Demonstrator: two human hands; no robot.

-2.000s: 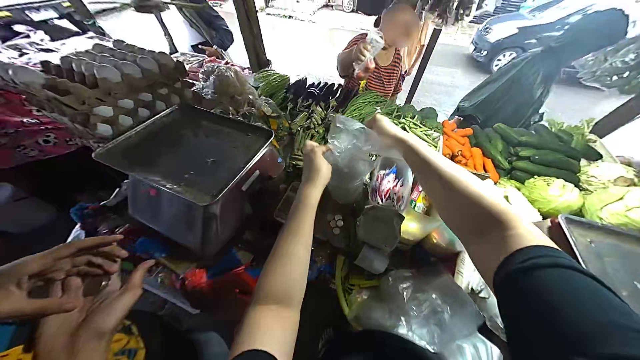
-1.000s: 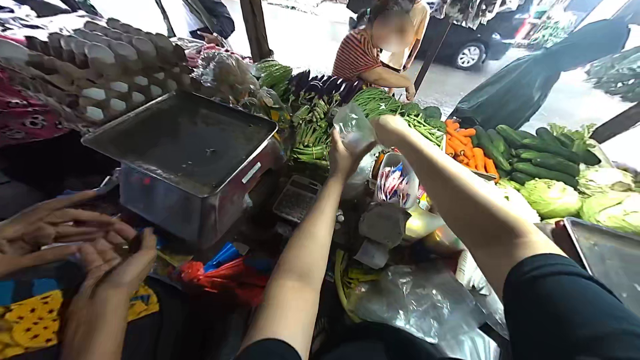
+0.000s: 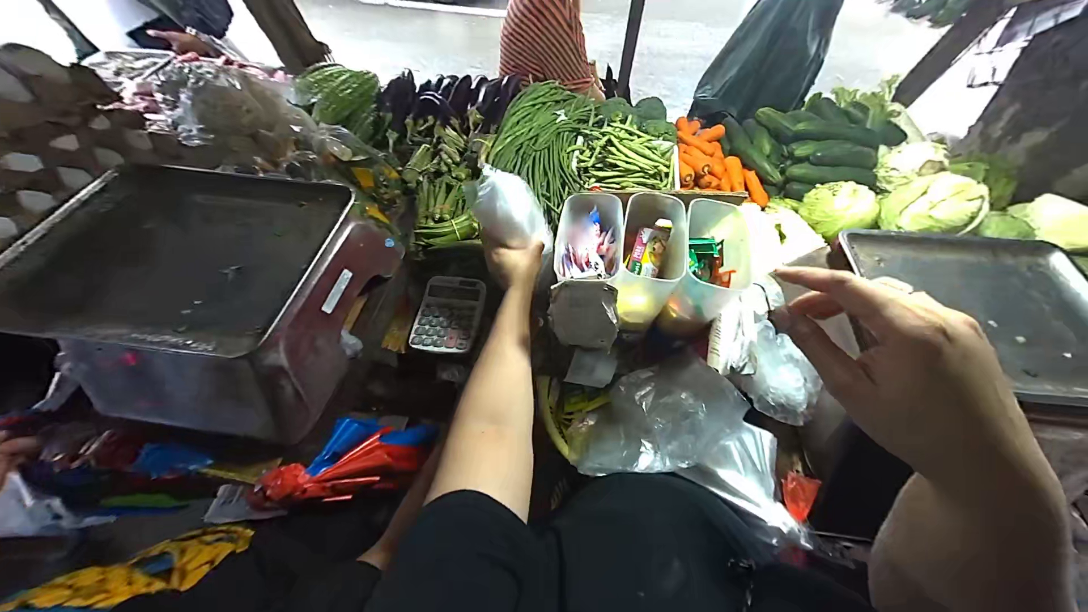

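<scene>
My left hand is closed around the lower part of a filled, cloudy clear plastic bag, above the counter and left of three clear plastic containers holding small packets. My right hand hovers at the right with its fingers bent and thumb and index finger apart; no held thing shows in it. Nearest to it is a bunched clear plastic bag. A calculator lies left of my left forearm. Larger clear plastic bags lie near my lap.
A weighing scale with a metal pan stands at the left, another metal tray at the right. Behind are eggplants, long beans, carrots, cucumbers and cabbages. Red and blue plastic bags lie lower left.
My right hand has moved from beside the bag at the beans to the right, away from my left hand. The view has moved down. The other person's hands at lower left have mostly left view.
</scene>
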